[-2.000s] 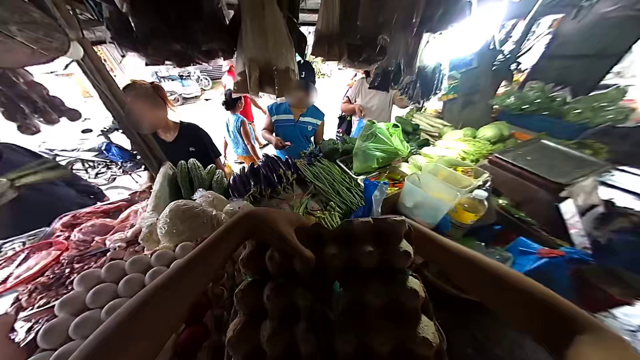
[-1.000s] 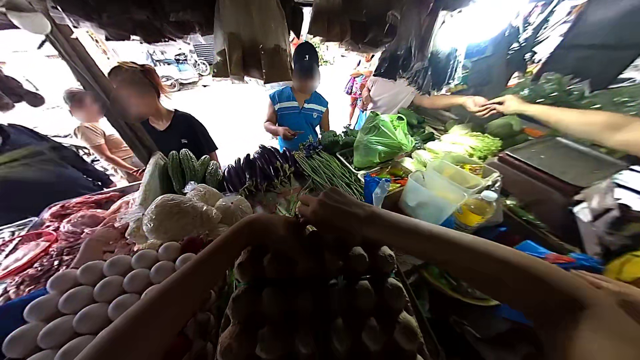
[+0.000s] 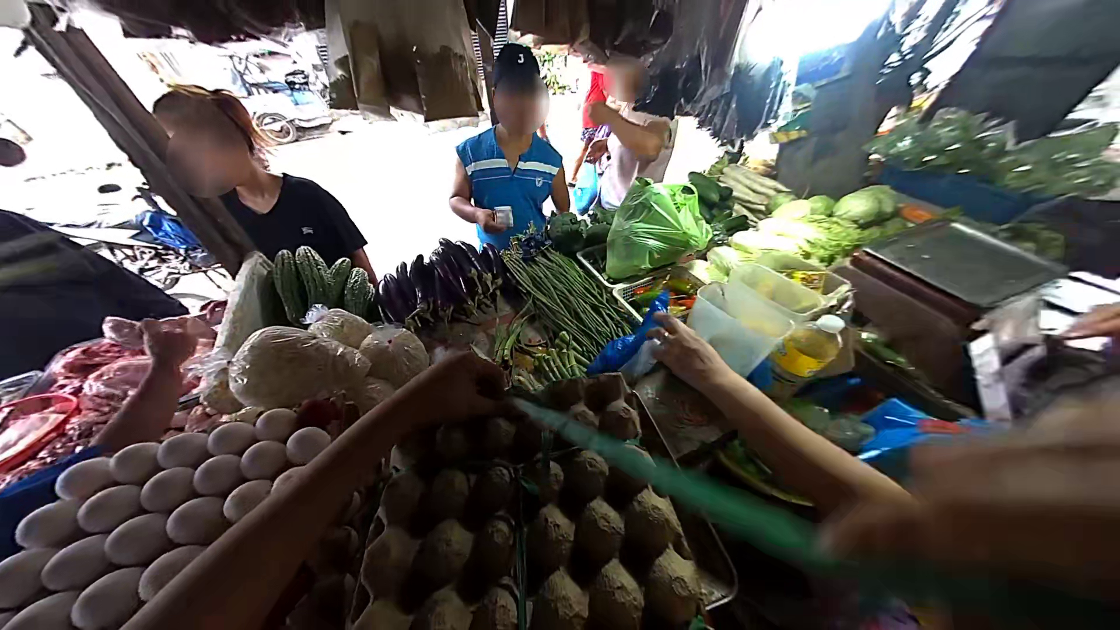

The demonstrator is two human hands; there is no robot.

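My left hand (image 3: 468, 385) is closed on a green plastic strip (image 3: 639, 464) at the far edge of a cardboard egg tray (image 3: 586, 525). The strip stretches rightward, blurred, to my right hand (image 3: 954, 499), which grips it low at the right and is itself blurred. The tray lies below and between my hands, with a thin green line running down its middle. White eggs (image 3: 197, 477) sit in rows left of the tray, beside my left forearm. What lies under the tray is hidden.
Another person's hand (image 3: 687, 350) holds a blue plastic bag (image 3: 630, 341) beyond the tray. A person's fist (image 3: 171, 341) is above the meat (image 3: 114, 376). Eggplants (image 3: 442, 280), long beans (image 3: 569, 293) and a green bag (image 3: 656, 227) lie ahead. A person in blue (image 3: 512, 175) stands opposite.
My right hand has moved from beside my left hand out to the right, with the green strip stretched between them. Another person's arm now reaches in to the blue bag.
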